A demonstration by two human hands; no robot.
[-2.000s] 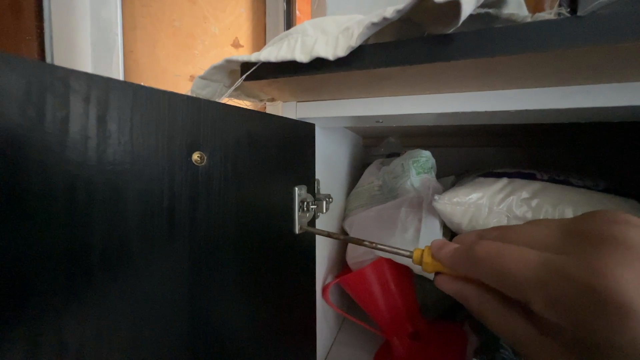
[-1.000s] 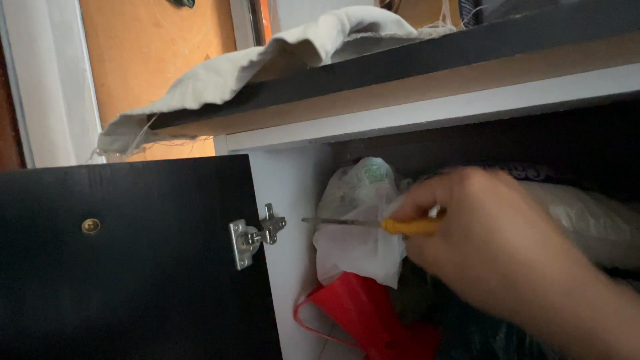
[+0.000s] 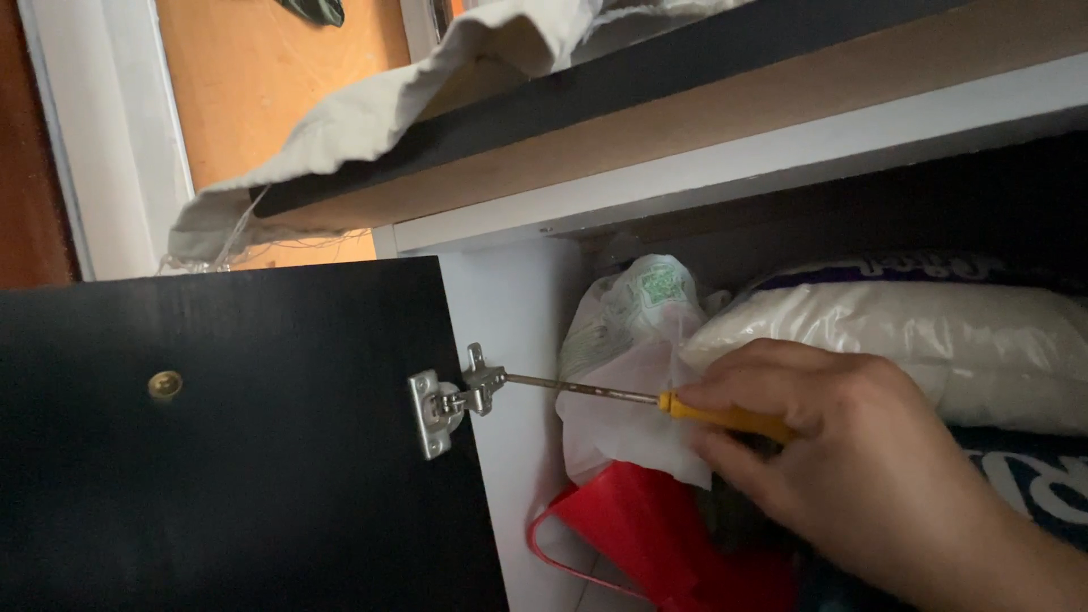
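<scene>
My right hand grips the yellow handle of a screwdriver with a thin, worn metal shaft. Its tip meets the arm end of a metal concealed cabinet hinge, by the mounting plate on the white side panel. The hinge's cup is set in the edge of a black cabinet door, which stands open at the left. A round brass-coloured fitting sits in the door's face. My left hand is out of view.
Inside the cabinet are a knotted white plastic bag, a red plastic item with a thin loop and a filled clear bag of white contents. A pale cloth hangs over the black countertop edge above.
The screwdriver tip was at the hinge's door side two seconds ago, then apart from the hinge, and now touches its cabinet-side end. The view has shifted and tilted.
</scene>
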